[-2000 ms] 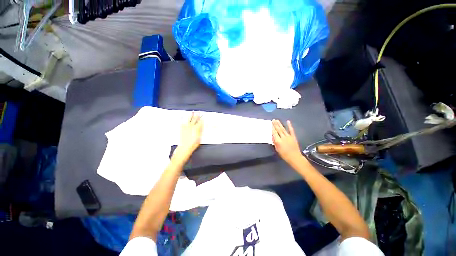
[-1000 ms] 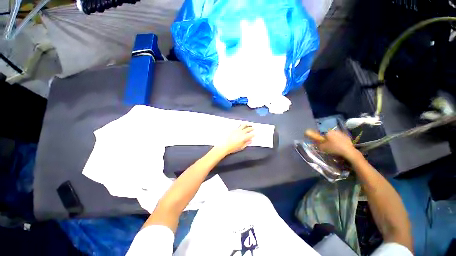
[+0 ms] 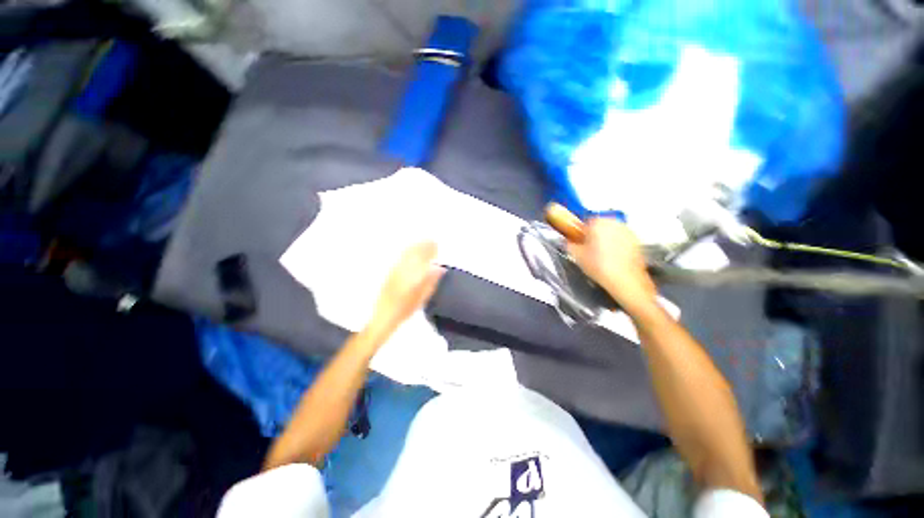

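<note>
A white garment (image 3: 375,243) lies flat on the grey padded ironing table (image 3: 294,121), with a narrow part reaching right. My right hand (image 3: 608,255) is closed around the wooden handle of the steam iron (image 3: 555,271). The iron sits on the narrow part, and a bit of white cloth shows to its right. My left hand (image 3: 408,285) rests on the garment near the inner corner where the narrow part begins. Its fingers are blurred, and I cannot tell whether they pinch the cloth.
A blue plastic bag (image 3: 552,96) with a white garment pile (image 3: 659,142) stands at the far right. A long blue block (image 3: 431,96) lies at the far edge and a mobile phone (image 3: 235,286) at the left. The steam hose (image 3: 800,281) runs right from the iron.
My right hand has brought the iron left from the board's right edge onto the garment. My left hand has moved left along the narrow part. The view has turned and shifted.
</note>
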